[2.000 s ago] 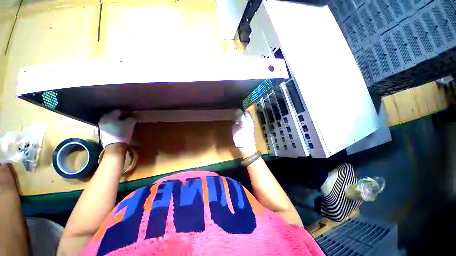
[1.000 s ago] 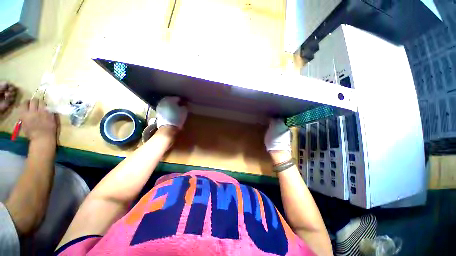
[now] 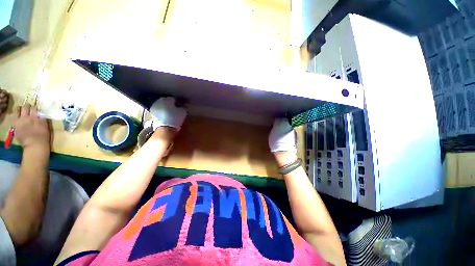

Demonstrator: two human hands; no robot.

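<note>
A pale sheet-metal chassis tray [image 3: 224, 89] stands tilted up on its long side, its shaded inner face towards me, with green-lit perforated vents at both ends. My left hand [image 3: 168, 113], in a white glove, holds its lower edge left of centre. My right hand [image 3: 283, 137], also gloved, holds the lower edge near the right vent. The fingertips of both hands are partly hidden by the tray. A wide dark green tape roll [image 3: 115, 131] lies on the bench left of my left hand. A beige tape roll [image 3: 145, 136] is partly hidden behind my left wrist.
Stacked chassis [image 3: 398, 114] stand close at the right, touching or nearly touching the tray's end. A crumpled clear bag [image 3: 71, 115] lies at the left. A neighbour's hand [image 3: 31, 127] rests near a small red tool [image 3: 9, 137]. The green bench edge [image 3: 88, 162] runs before me. A striped stool [image 3: 372, 240] is lower right.
My view has swung left since two seconds ago, bringing in the neighbour's arm and red tool. Both hands keep their hold on the tray, which now slants down to the right in view.
</note>
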